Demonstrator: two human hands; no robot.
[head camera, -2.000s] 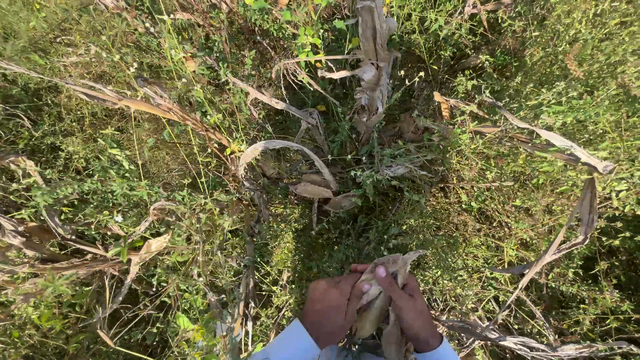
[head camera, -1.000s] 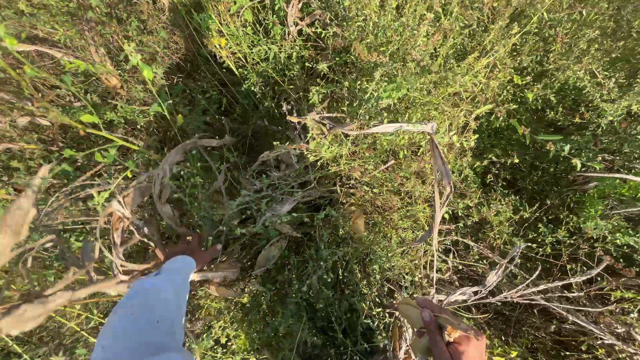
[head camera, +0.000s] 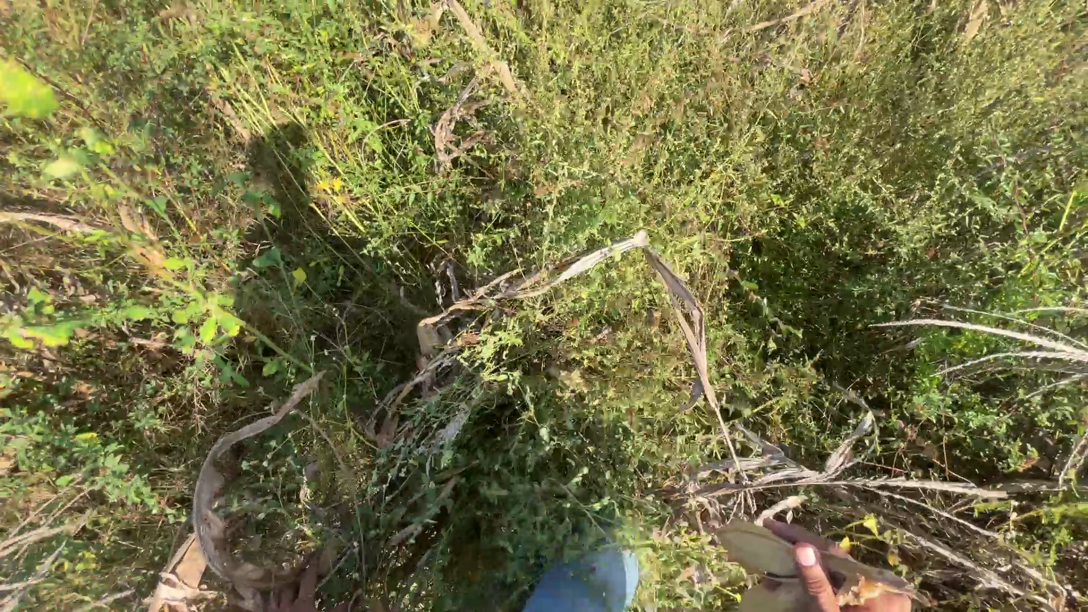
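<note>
My right hand (head camera: 820, 582), at the bottom right edge, grips a dry brownish-green husk (head camera: 756, 548), which looks like maize; its thumb lies across it and a torn, pale orange-brown piece shows by the fingers. At the bottom left, my left hand (head camera: 302, 586) is low among the plants, dark, blurred and partly cut off by the frame. It is beside a curled dry leaf (head camera: 208, 493) and a pale dry stalk (head camera: 183, 569); whether its fingers close on either cannot be made out.
Dense green weeds (head camera: 765, 170) surround both hands. A bent dry leaf (head camera: 693, 331) arches across the middle. Dry branching stems (head camera: 850, 480) spread near my right hand. Blue cloth (head camera: 586, 582) shows at the bottom centre, and a leafy green stem (head camera: 212, 310) rises at left.
Two seconds ago both hands were together on the husk; they then parted, with the husk in my right hand. My left hand now sits lower in view than one second ago. The view has shifted.
</note>
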